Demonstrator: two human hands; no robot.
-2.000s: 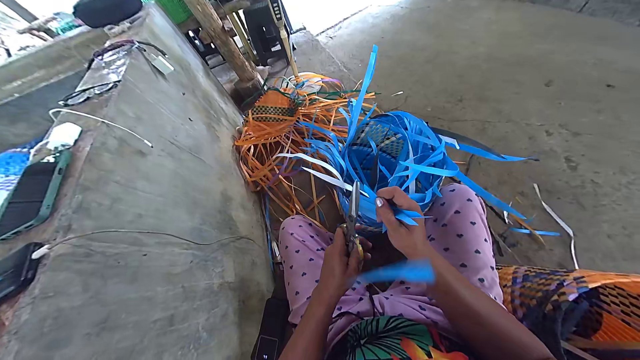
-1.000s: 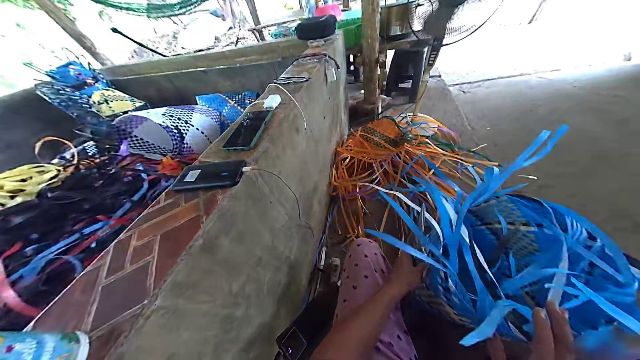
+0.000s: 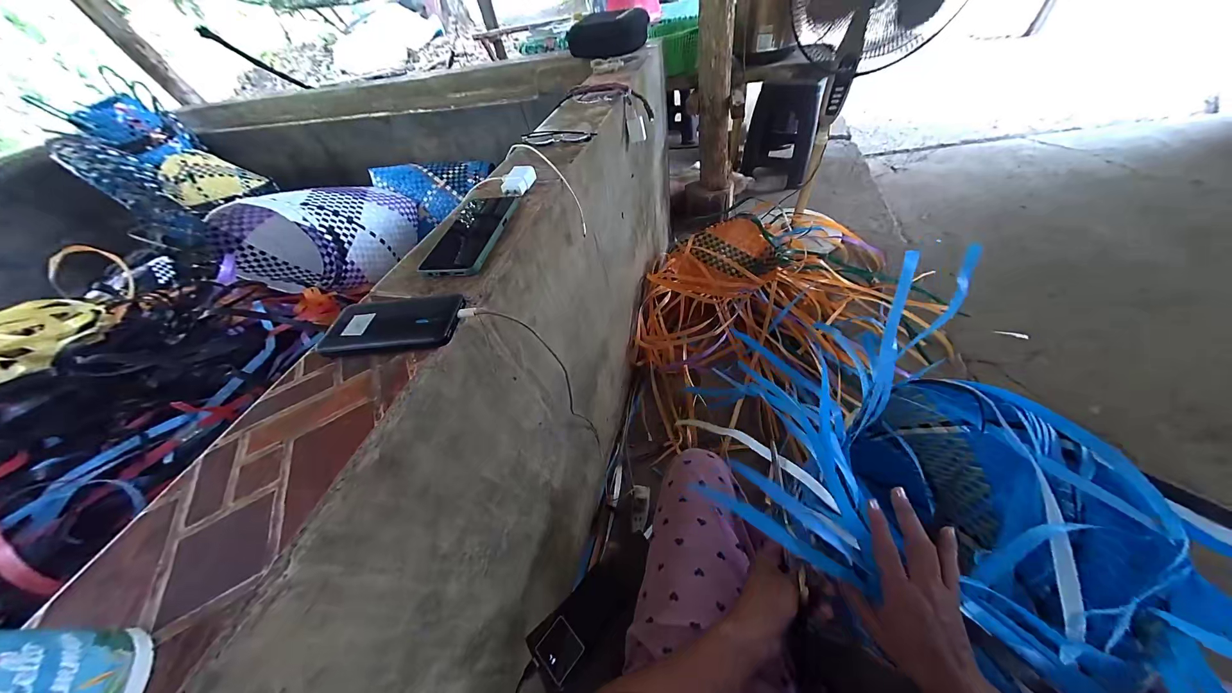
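Note:
At the lower right lies a partly woven basket of blue plastic strips [image 3: 1049,481], its loose ends sticking up and a dark checked pattern inside. Over its near left side my right hand [image 3: 914,587] is spread, fingers apart and holding nothing. My left hand [image 3: 765,597] is beside my knee in dotted pink cloth, closed around scissors [image 3: 778,505] whose thin blades show among the strips; their handles are mostly hidden. Beyond the blue work, an orange woven piece [image 3: 727,248] with a dark pattern rests on the floor among its long loose strips.
A concrete wall [image 3: 462,481] runs along my left, carrying a power bank [image 3: 393,322], a phone [image 3: 469,234], a white charger [image 3: 518,180] and glasses. Behind it are a woven purple-and-white basket [image 3: 313,236] and heaped strips. A wooden post [image 3: 714,96] and a fan [image 3: 871,29] stand ahead.
The view has swung left toward the wall. My right hand, on blue strips near the scissors two seconds ago, is now spread over the basket.

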